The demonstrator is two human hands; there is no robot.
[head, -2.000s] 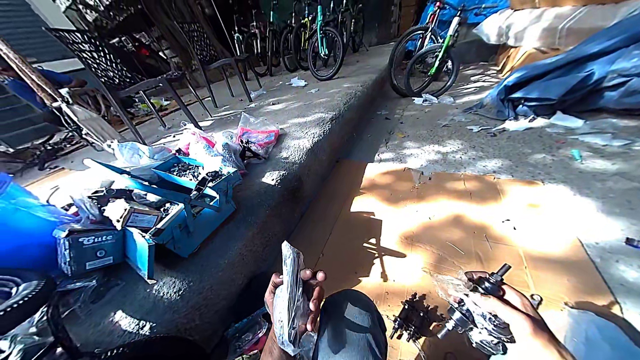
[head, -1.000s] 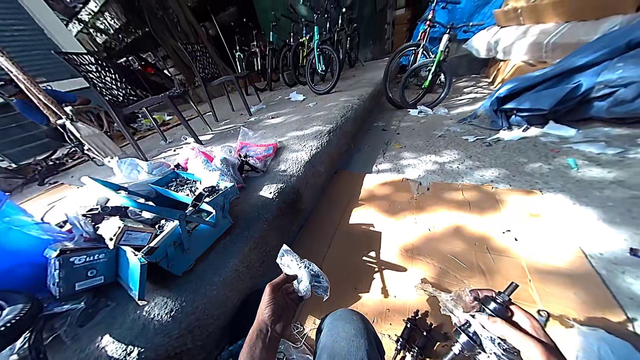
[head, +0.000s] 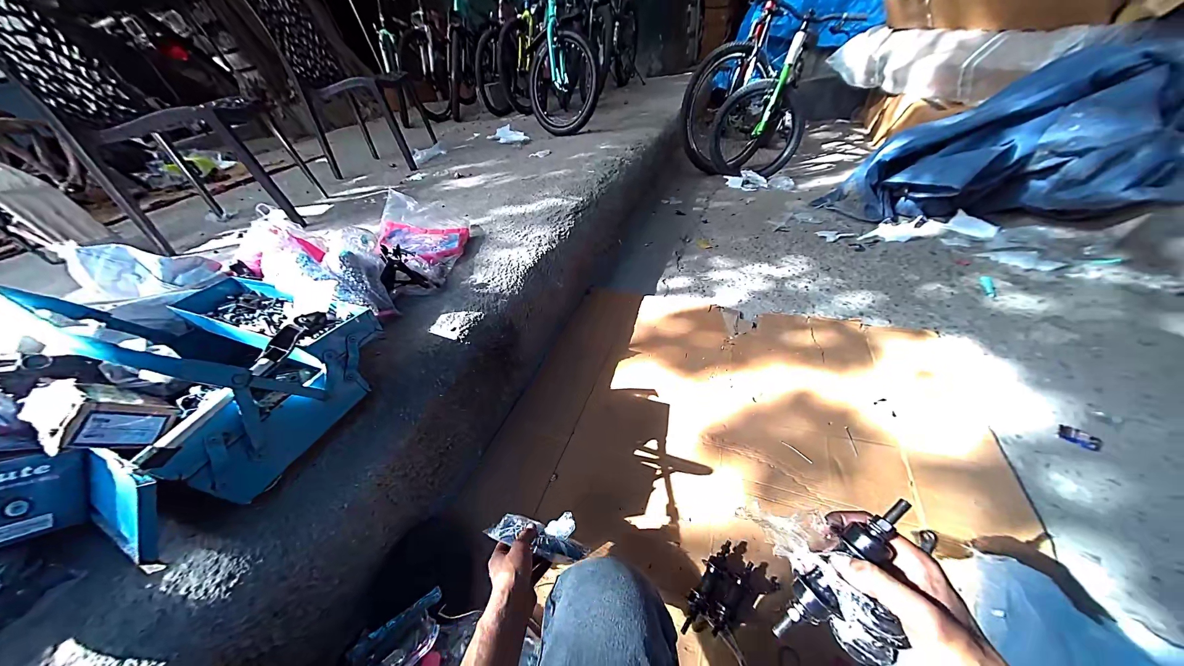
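My left hand [head: 514,569], beside my knee at the bottom centre, grips a small clear plastic packet [head: 536,536] with dark contents that I cannot make out. At the lower right, my right hand [head: 911,583] holds bicycle axle parts [head: 869,538] with threaded ends, together with crumpled clear plastic [head: 865,629]. Just left of that hand, a pile of black metal parts [head: 724,587] lies on the cardboard sheet [head: 592,435].
A blue cantilever toolbox [head: 268,444] full of small parts stands on the raised concrete ledge [head: 518,305] at left, near plastic bags [head: 356,250]. Chairs [head: 208,120] and bicycles [head: 564,74] are behind. A blue tarpaulin [head: 1027,139] lies at the upper right.
The packet in my left hand was upright two seconds ago and now lies nearly flat, lower in view. My right hand still holds the axle parts.
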